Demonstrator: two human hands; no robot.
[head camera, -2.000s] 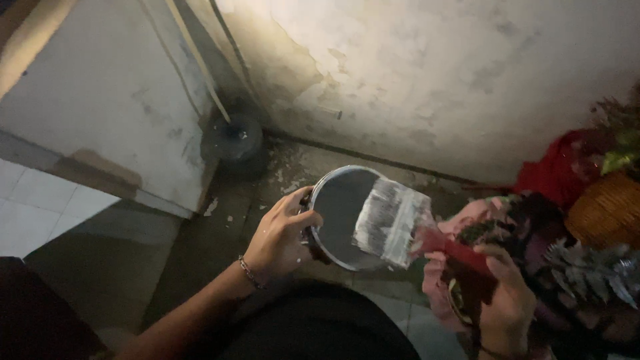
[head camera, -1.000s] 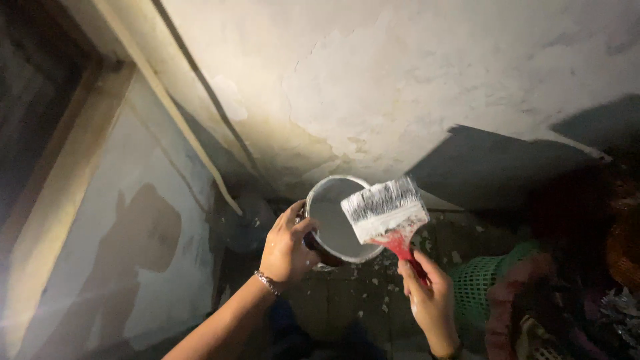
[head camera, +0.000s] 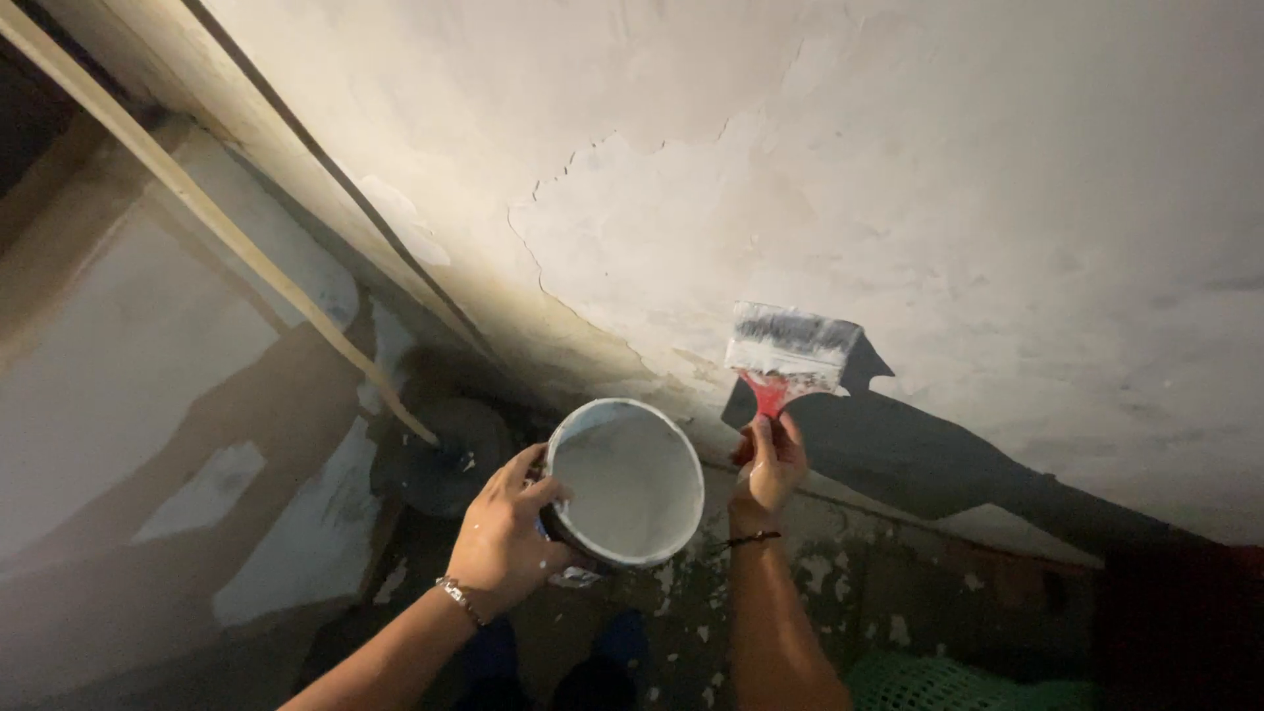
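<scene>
My left hand (head camera: 513, 533) grips the side of a round paint bucket (head camera: 627, 484), its mouth tilted toward me and whitish paint inside. To the right, my right hand (head camera: 772, 464) holds a wide paintbrush (head camera: 795, 348) by its red handle, bristles up and coated in white. The brush is in front of the patchy, cracked white wall (head camera: 671, 227); whether the bristles touch it I cannot tell. Its shadow falls on the wall beside it.
A long pale pole (head camera: 227, 227) slants down to a dark round object (head camera: 449, 454) in the corner. A partly painted surface (head camera: 148, 395) stands at left. Green mesh (head camera: 958, 683) lies at lower right. Paint flecks dot the floor (head camera: 681, 632) near my feet.
The brush was over the bucket's rim in both earlier frames; now it is apart from the bucket, up and right before the wall. The view has shifted toward the wall.
</scene>
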